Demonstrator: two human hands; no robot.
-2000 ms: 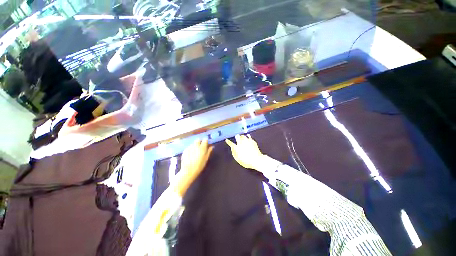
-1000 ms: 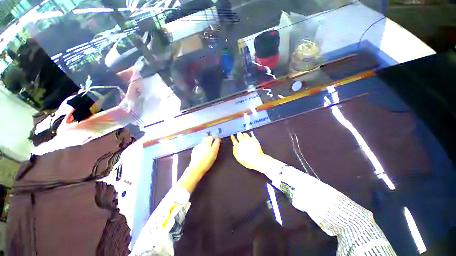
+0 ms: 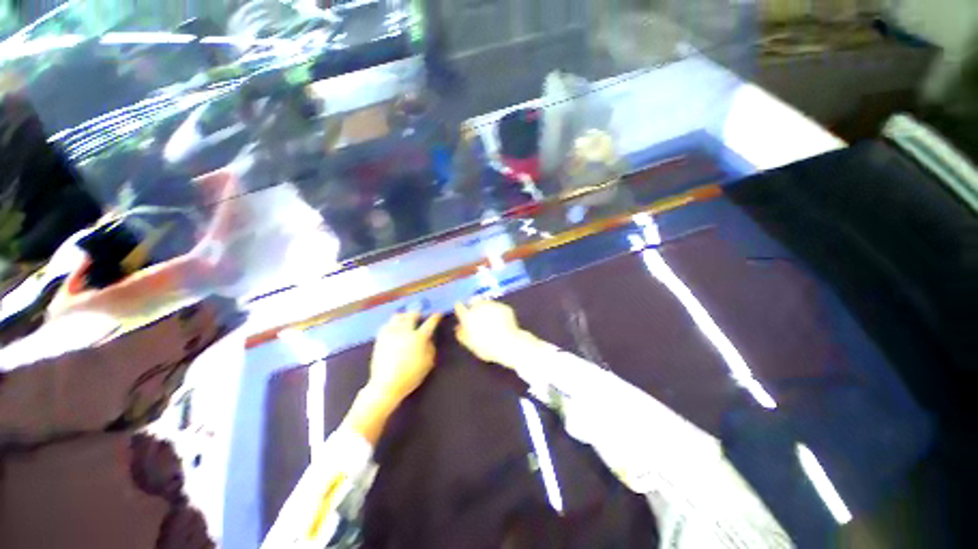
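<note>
A large maroon cloth panel (image 3: 472, 440) lies on the blue-bordered template base (image 3: 249, 450). My left hand (image 3: 403, 359) and my right hand (image 3: 491, 330) rest side by side at the panel's far edge, fingertips pointing away from me, a small gap between them. The frame is blurred, so I cannot tell if the fingers pinch the cloth edge. An orange-yellow edge strip (image 3: 579, 233) runs just beyond the hands. The clear cover (image 3: 429, 139) stands raised behind it, with white reflections.
Stacked maroon pieces (image 3: 75, 429) lie at the left. An orange-pink basket (image 3: 161, 281) holds black cloth behind them. A red and black item (image 3: 520, 145) and a pale bagged item (image 3: 593, 161) show through the cover. A black machine bed (image 3: 869, 236) with a pale rail (image 3: 933, 161) is at right.
The view has shifted, so the table and cloth sit further left in the picture. Both hands stay at the panel's far edge.
</note>
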